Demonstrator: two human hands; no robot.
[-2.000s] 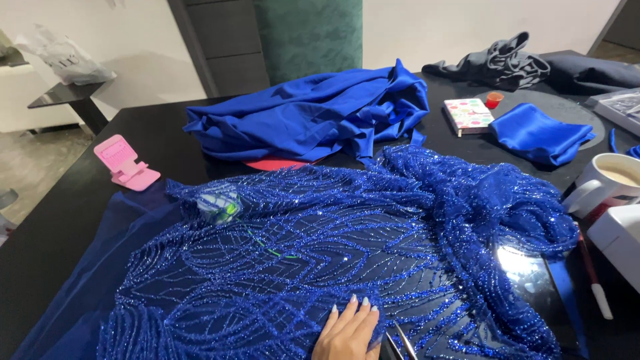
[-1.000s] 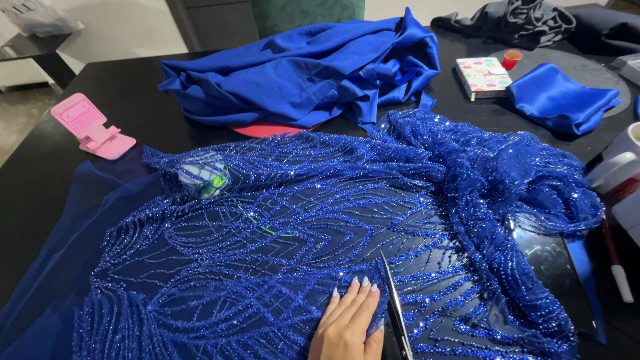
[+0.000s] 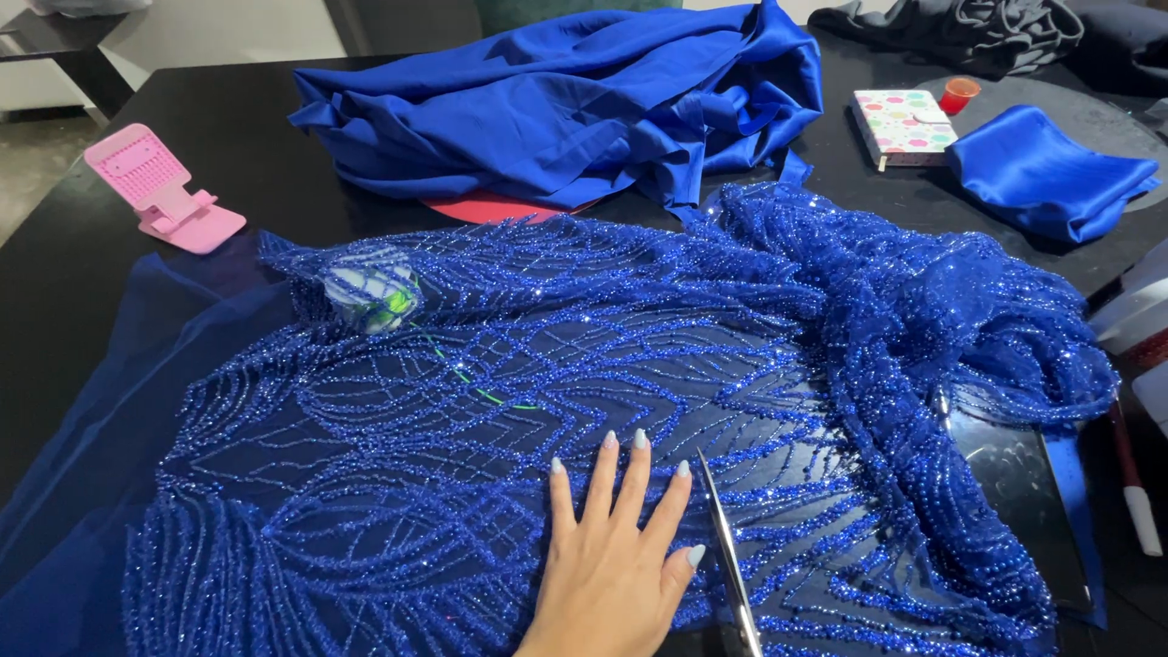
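Observation:
My left hand (image 3: 611, 557) lies palm down with its fingers spread on a dark blue mesh fabric (image 3: 429, 493) covered in beaded, glittering lines. Just right of the thumb, the slim metal blades of scissors (image 3: 725, 538) point away from me over the mesh; their handles are beyond the bottom edge. My right hand is out of view. Under the mesh at the upper left sits a pale, rounded object (image 3: 370, 287) with a bright green patch, and a green thread (image 3: 474, 383) runs from it. The beaded fabric is bunched into thick folds (image 3: 958, 319) on the right.
Smooth blue fabric (image 3: 566, 100) is heaped at the back over a red disc (image 3: 497, 210). A pink phone stand (image 3: 169, 192) stands at the left. At the right are a dotted notebook (image 3: 903, 128), a red cup (image 3: 959, 95), folded blue satin (image 3: 1045, 173) and a marker (image 3: 1136, 484).
The fingers of my left hand, close together before, are now spread. The scissors, low beside the hand two seconds ago, reach farther forward over the mesh. The view has shifted downward.

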